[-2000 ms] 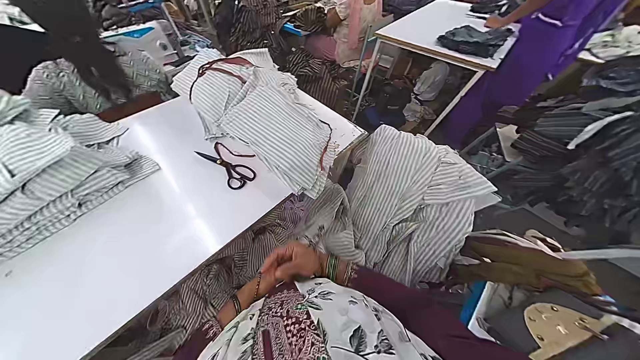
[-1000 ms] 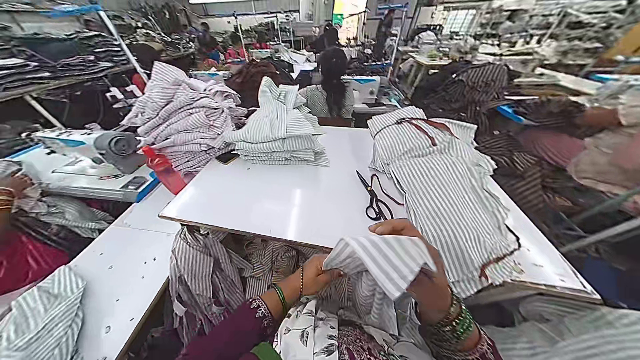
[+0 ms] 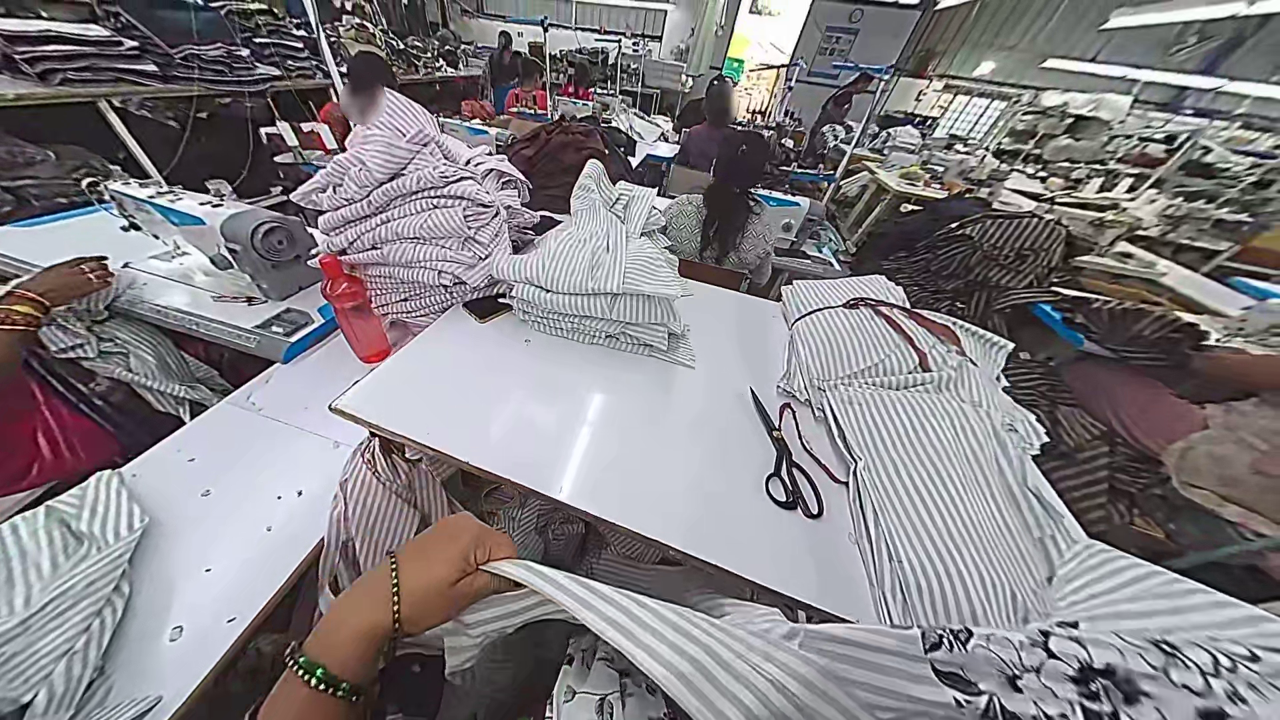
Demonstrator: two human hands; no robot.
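Observation:
My left hand [image 3: 455, 575] is closed on the edge of a grey-and-white striped cloth piece [image 3: 680, 630], which stretches across my lap to the lower right, where a black floral pattern shows. My right hand is out of view. Beyond the cloth stands a white table [image 3: 620, 440]. Black-handled scissors [image 3: 785, 460] lie on it with a dark red strip [image 3: 812, 445] beside them. At its right side lies a long pile of striped cloth [image 3: 930, 450] with a dark red tie across it. A folded striped stack [image 3: 610, 280] sits at the far edge.
A red plastic bottle [image 3: 355, 310] and a phone [image 3: 487, 308] are near the table's left corner. A sewing machine [image 3: 215, 235] stands at left, with a co-worker's hand [image 3: 62, 285] before it. Striped fabric [image 3: 420, 215] is heaped behind. Another person [image 3: 730, 200] sits beyond the table.
Both hands held a small striped piece near the table edge one second ago. Now the cloth is stretched out to the right, my left hand is further left, and my right hand has left the view.

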